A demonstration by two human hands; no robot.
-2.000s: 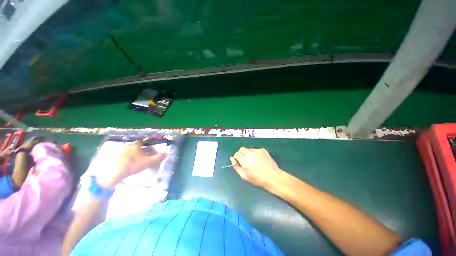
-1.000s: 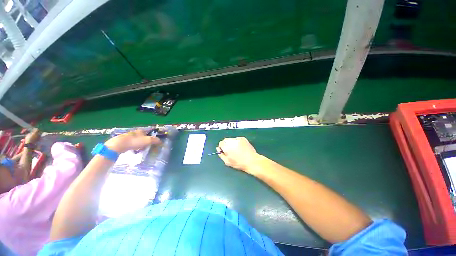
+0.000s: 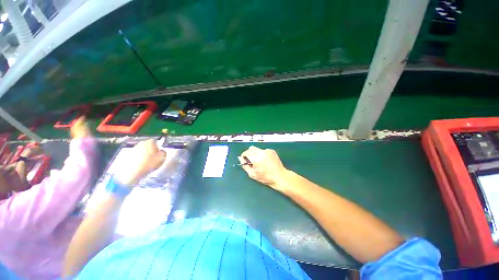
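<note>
My left hand (image 3: pixel 143 159), slightly blurred, is raised over the clear plastic tray (image 3: pixel 178 178) at the left. Its fingertips pinch a small orange-yellow piece (image 3: pixel 164 132) with a pale end, held up by the bench's back rail. Glossy white rectangles (image 3: pixel 143 210) lie in the tray, partly hidden by my hand and forearm. A plain white card (image 3: pixel 215 161) lies alone on the bench between my hands. My right hand (image 3: pixel 263 165) rests on the bench right of the card, closed around a thin pointed tool (image 3: pixel 242 164) whose tip points left towards the card.
Red frames with an open tablet (image 3: pixel 487 180) stand at the right edge. On the green strip behind the chipped rail (image 3: pixel 273 135) lie a loose tablet assembly (image 3: pixel 181 111) and a red frame (image 3: pixel 127 117). A slanted metal post (image 3: pixel 383 71) rises there. A co-worker's pink sleeve (image 3: pixel 54 191) is at left.
My left hand has lifted from the tray's upper part with the small piece in its fingers. A red frame has appeared beside the loose assembly. The co-worker's arm now reaches to the strip.
</note>
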